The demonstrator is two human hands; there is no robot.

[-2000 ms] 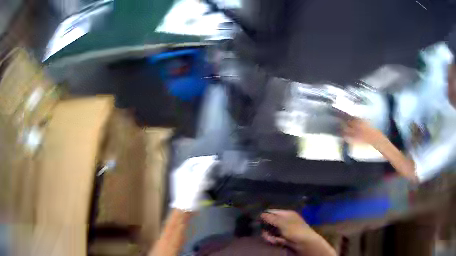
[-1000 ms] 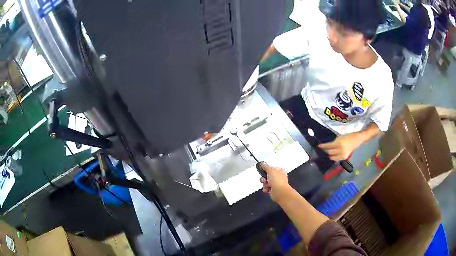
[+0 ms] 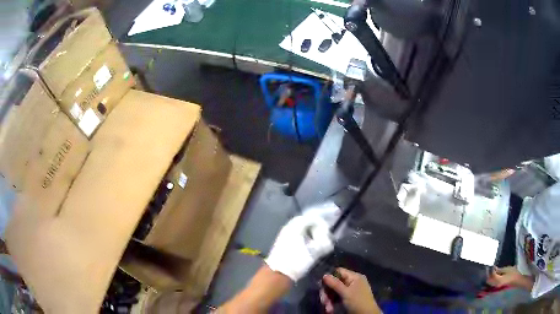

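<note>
My left hand [image 3: 302, 245], in a white glove, is curled at lower centre beside the lower end of a black hose [image 3: 374, 175]; what it holds is hidden. My bare right hand [image 3: 355, 292] is just below and right of it at the bottom edge. Its fingers are curled at something dark and blurred, so its grip is unclear. A rod assembly lies across the silver fixture [image 3: 485, 211] at right, its black handle [image 3: 457, 246] over the white strip [image 3: 430, 234]. Neither of my hands touches it.
Large open carton [image 3: 144, 129] with dark parts inside stands at left on a wooden pallet [image 3: 236, 214]. Blue floor unit [image 3: 298, 116] sits under the green bench [image 3: 230, 30]. Dark machine housing [image 3: 491, 80] overhangs the fixture. White cloth [image 3: 410, 195] lies left of it. Another person's hand [image 3: 513, 279] is at right.
The view has swung left. My right hand has left the rod handle and the fixture, and the rod stays there. My gloved left hand has come into view.
</note>
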